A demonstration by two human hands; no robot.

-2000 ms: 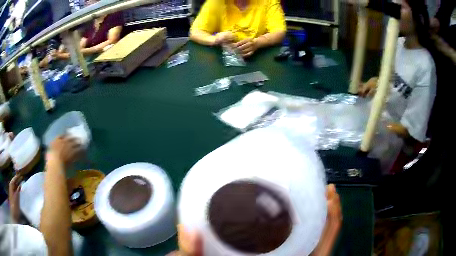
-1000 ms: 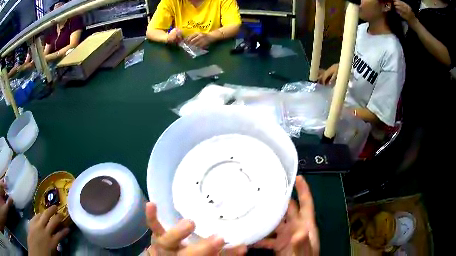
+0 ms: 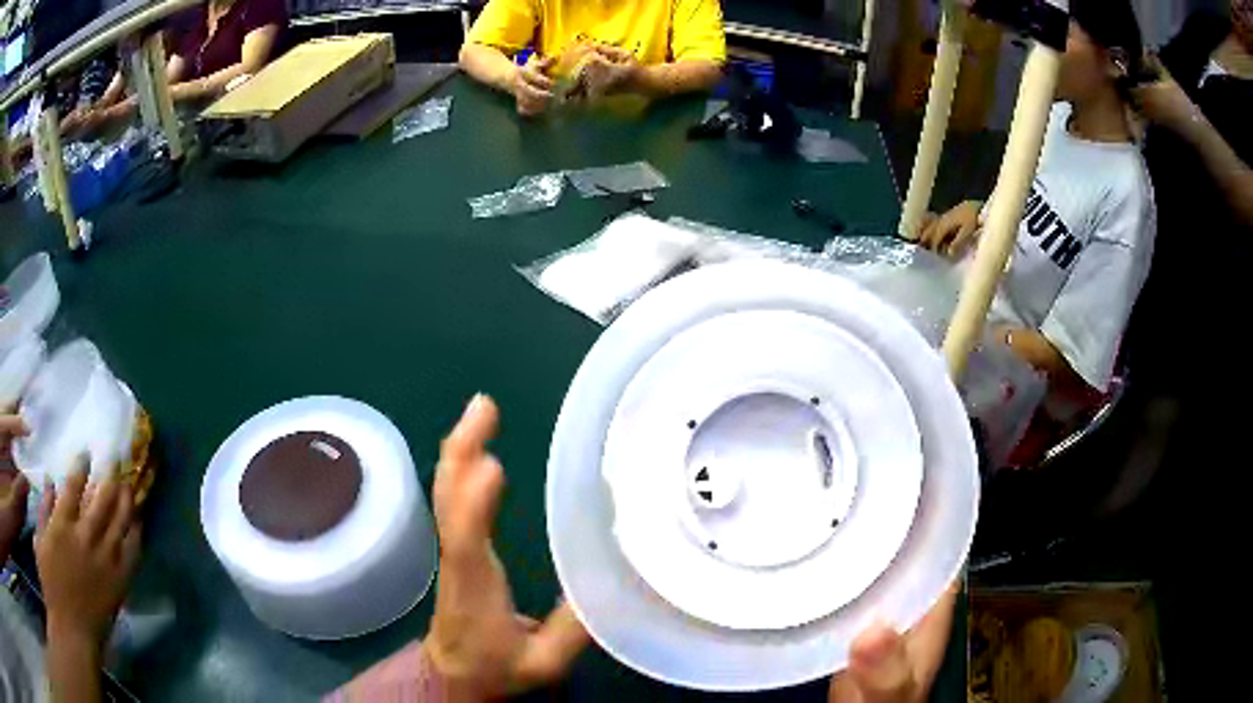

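Observation:
A translucent white housing [image 3: 591,549] is held up in front of me, its open side facing me. Inside it sits a white disc [image 3: 660,549] with small holes, a recessed round centre and a slot. My right hand [image 3: 900,659] grips the housing's lower right rim. My left hand [image 3: 488,563] is beside its left edge, fingers apart and raised; whether its thumb touches the rim I cannot tell. A finished unit [image 3: 323,577], a white drum with a brown centre, stands on the green table to the left.
Clear plastic bags [image 3: 618,268] lie behind the housing. A pale post [image 3: 1010,206] stands at the right. Another person's hand [image 3: 85,549] is on white housings at the left. A carton of parts [image 3: 1065,597] is low at the right. A long cardboard box [image 3: 309,89] lies at the back left.
The housing has moved right and its inside shows a different recessed face. My left hand has come off its front rim and opened. The neighbour's hand has moved from the yellow base onto white housings.

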